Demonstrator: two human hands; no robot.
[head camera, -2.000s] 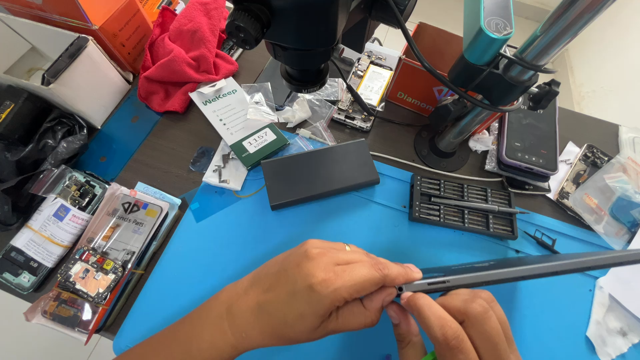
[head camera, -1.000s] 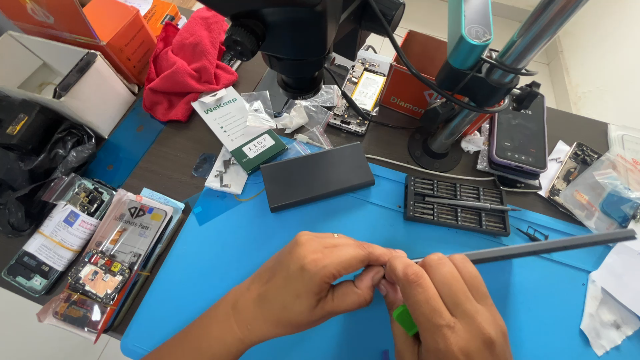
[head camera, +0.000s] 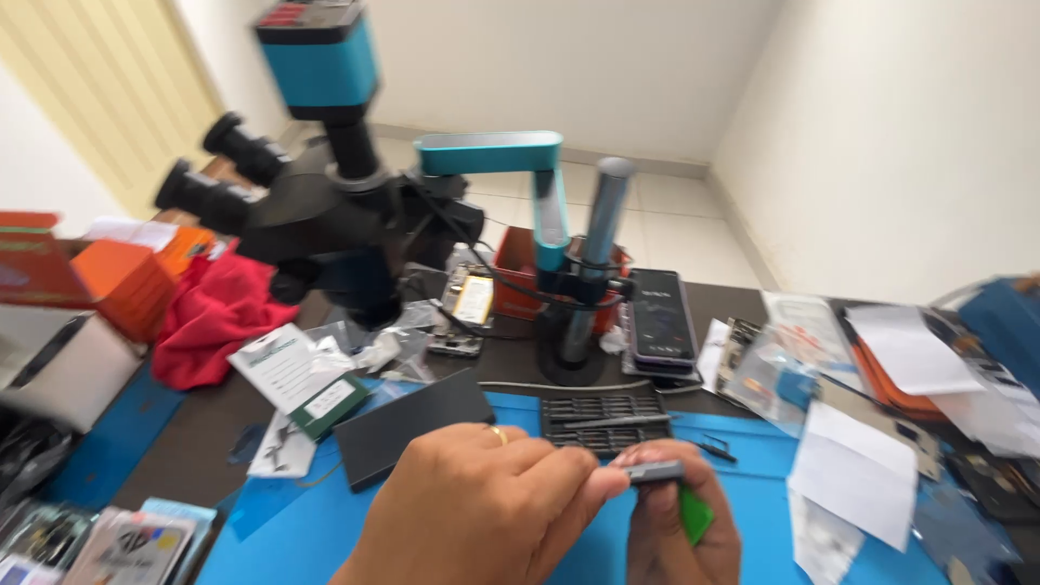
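Note:
My left hand (head camera: 487, 504), a ring on one finger, pinches the near end of a thin grey device (head camera: 656, 471), seen almost end-on. My right hand (head camera: 686, 520) holds the same device from the right, with a green plastic piece (head camera: 695, 515) between its fingers. Most of the device is hidden by the hands and the angle. Behind my left hand a dark flat case (head camera: 406, 426) lies on the blue mat (head camera: 284, 528). Just beyond my right hand is a screwdriver bit set (head camera: 597, 414) with a slim driver across it.
A microscope (head camera: 325, 219) on a metal post (head camera: 605, 219) stands behind the mat. Opened phones (head camera: 467, 313), a dark-screened phone (head camera: 662, 317), plastic bags, papers (head camera: 853, 471) and a red cloth (head camera: 215, 325) surround it. Boxes (head camera: 122, 284) stand at the left.
The view has tilted up and shows more of the microscope. The grey device, seen lengthwise before, now points nearly end-on. Both hands still grip it.

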